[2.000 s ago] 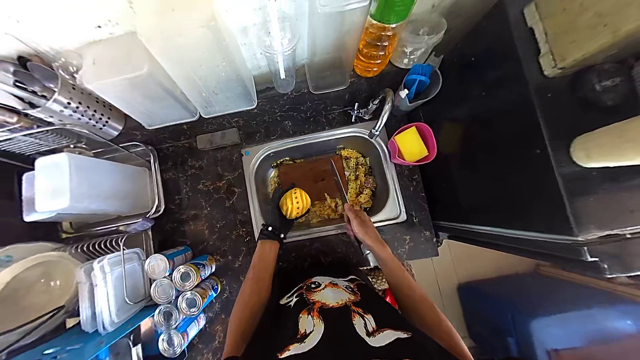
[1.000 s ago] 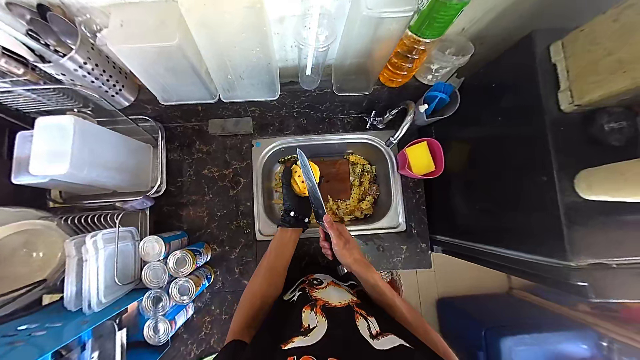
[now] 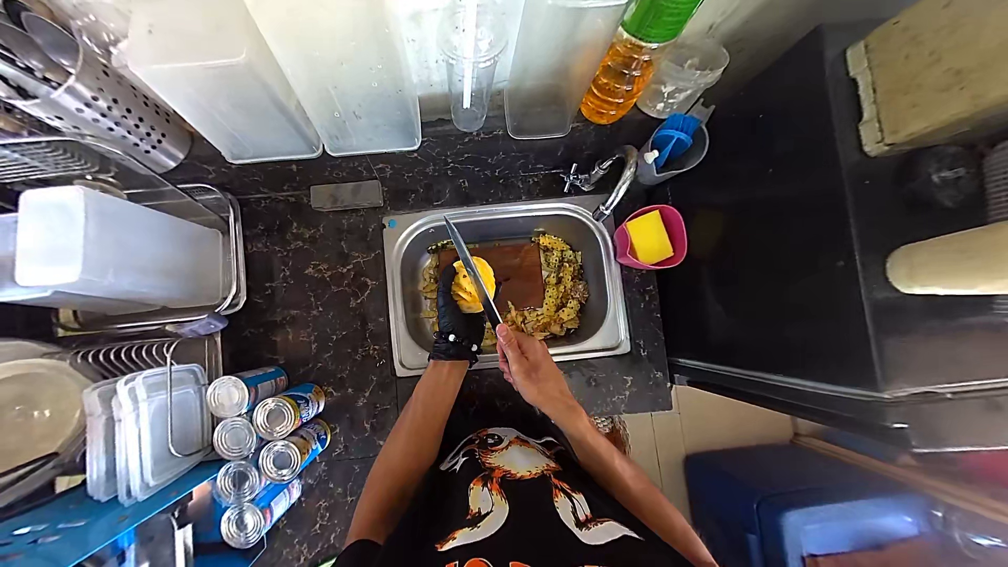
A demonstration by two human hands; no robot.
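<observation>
My left hand (image 3: 459,319), in a black glove, holds a peeled yellow pineapple (image 3: 474,285) over the left part of a stainless steel sink (image 3: 504,211). My right hand (image 3: 529,361) is bare and grips the handle of a long knife (image 3: 471,268). Its blade slants up and left across the fruit; whether it cuts in, I cannot tell. A brown cutting board (image 3: 520,276) lies in the sink beneath. Pineapple peelings (image 3: 563,287) are heaped along its right and lower sides, with more at the left.
A curved faucet (image 3: 618,181) rises at the sink's back right corner, beside a pink holder (image 3: 671,258) with a yellow sponge (image 3: 649,237). Several cans (image 3: 277,417) and a dish rack (image 3: 236,260) stand left. Clear plastic containers (image 3: 370,94) and an orange-liquid bottle (image 3: 618,79) line the wall.
Two seconds ago the knife was right of the pineapple, over the board; now its blade lies across the fruit. My right hand has moved left, closer to my left hand.
</observation>
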